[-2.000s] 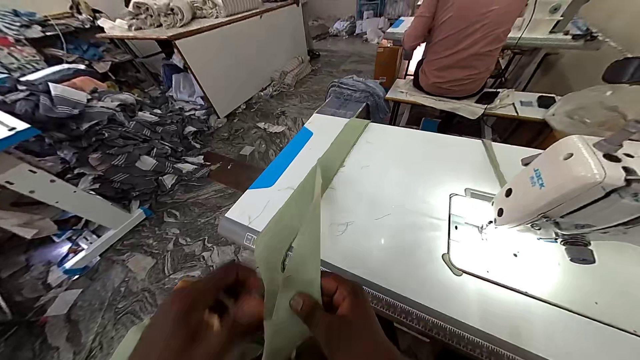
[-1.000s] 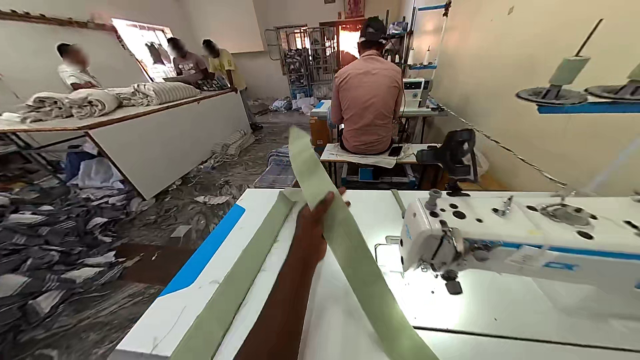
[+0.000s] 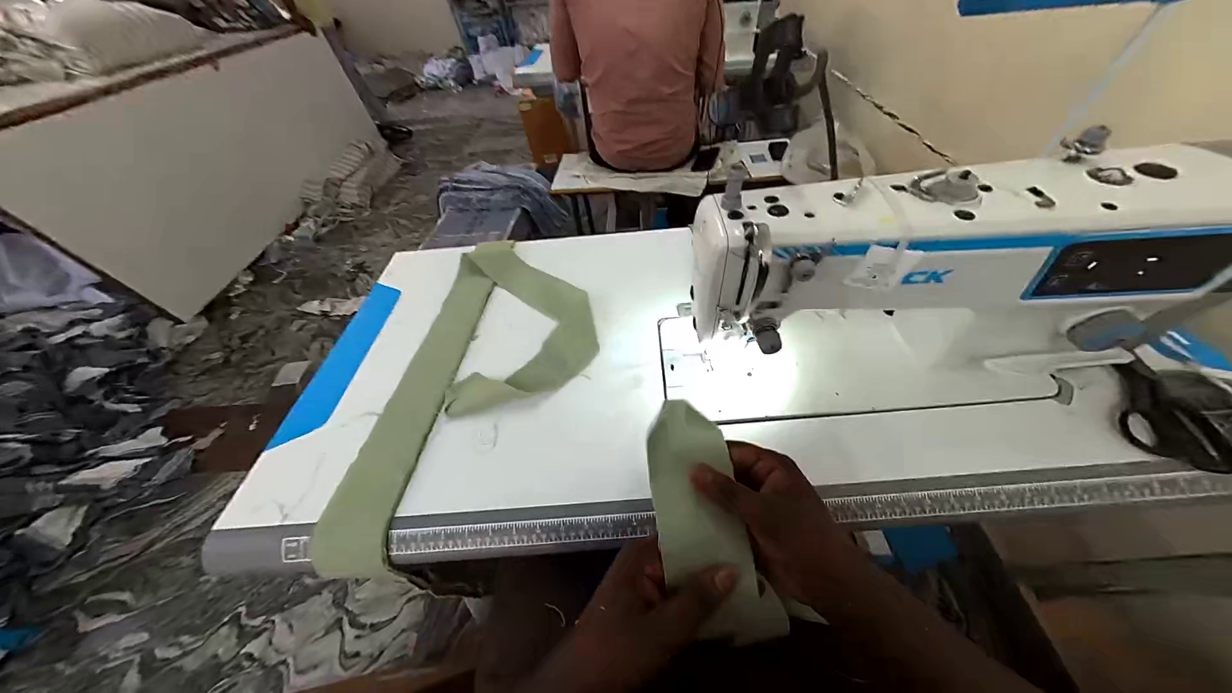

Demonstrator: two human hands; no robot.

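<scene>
A green fabric strip (image 3: 688,491) is held between my two hands at the table's front edge, its pointed end up. My left hand (image 3: 645,602) grips its lower part with the thumb on top. My right hand (image 3: 780,510) pinches its right side higher up. Another length of green fabric (image 3: 414,414) lies along the left of the white sewing table (image 3: 549,462), drooping over the front edge and looping back on the tabletop. Whether it joins the held piece cannot be seen. The sewing machine (image 3: 722,279) stands right of it, its needle area lit.
Black scissors (image 3: 1179,414) lie at the table's right. A ruler strip (image 3: 1011,496) runs along the front edge. Ahead, a person (image 3: 640,87) in a pink shirt sits with their back to me. Fabric scraps (image 3: 77,414) cover the floor at left, beside a large table (image 3: 183,144).
The raised strip has come down to the front edge, where both hands now hold green fabric. A looped green length now lies on the tabletop. The view has tilted down since one second ago.
</scene>
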